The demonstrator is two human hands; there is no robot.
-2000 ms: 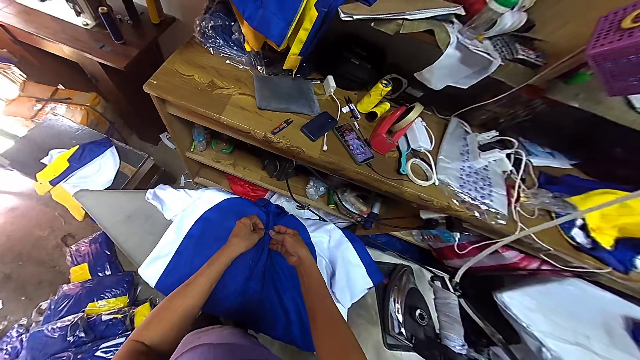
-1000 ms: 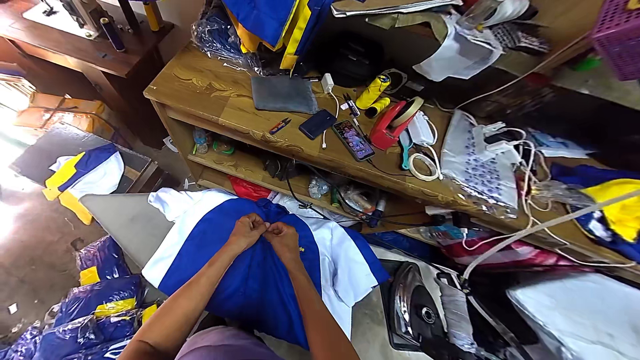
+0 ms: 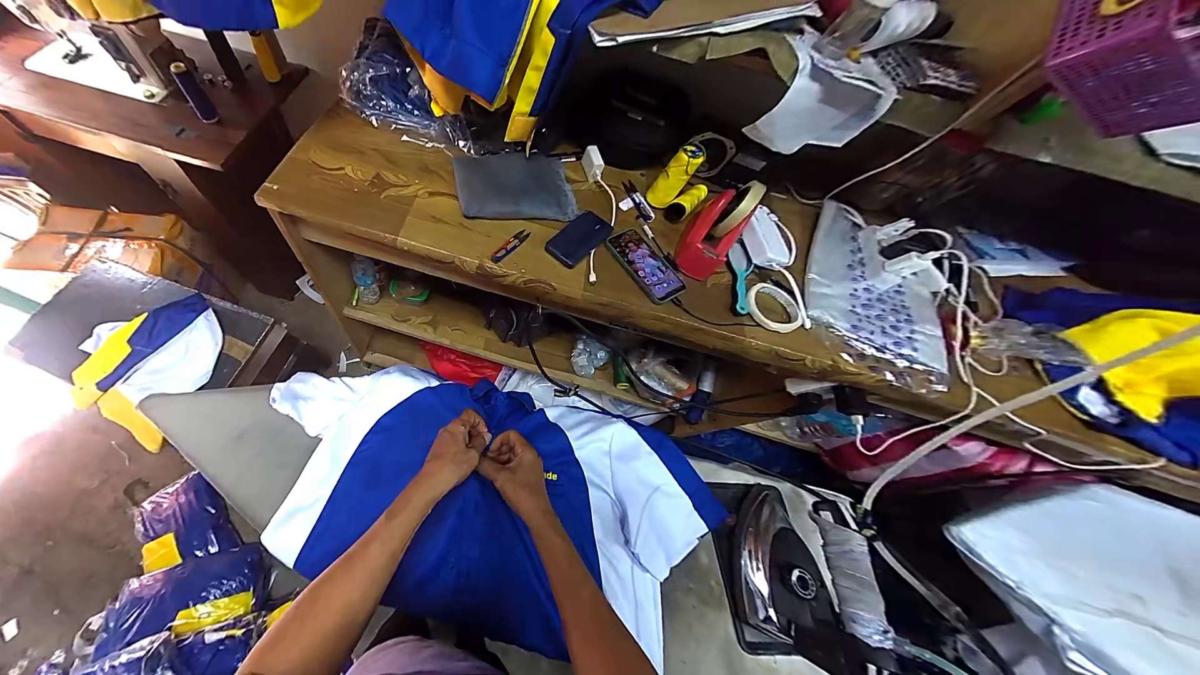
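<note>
A blue and white short-sleeved shirt (image 3: 375, 506) lies spread over a light-coloured board (image 3: 230, 441), its collar toward the wooden cabinet. My left hand (image 3: 457, 450) pinches the blue fabric at the shirt's front, just below the collar. Right beside it, my right hand (image 3: 511, 464) pinches the same front, the fingertips of both hands nearly touching. Whatever small part lies between the fingertips is too small to tell. Small yellow lettering shows on the blue cloth to the right of my right hand. An electric iron (image 3: 773, 562) stands to the right of the shirt.
The wooden cabinet (image 3: 394, 202) runs along the far side, holding a smartphone (image 3: 645, 265), a red tape dispenser (image 3: 710, 234), a power bank (image 3: 578, 239) and tangled white cables. A hose (image 3: 1012, 403) crosses at right. Bagged garments (image 3: 178, 600) lie at lower left; a sewing machine (image 3: 122, 56) stands upper left.
Both hands remain at the shirt front below the collar. They were slightly apart two seconds ago and have come together since.
</note>
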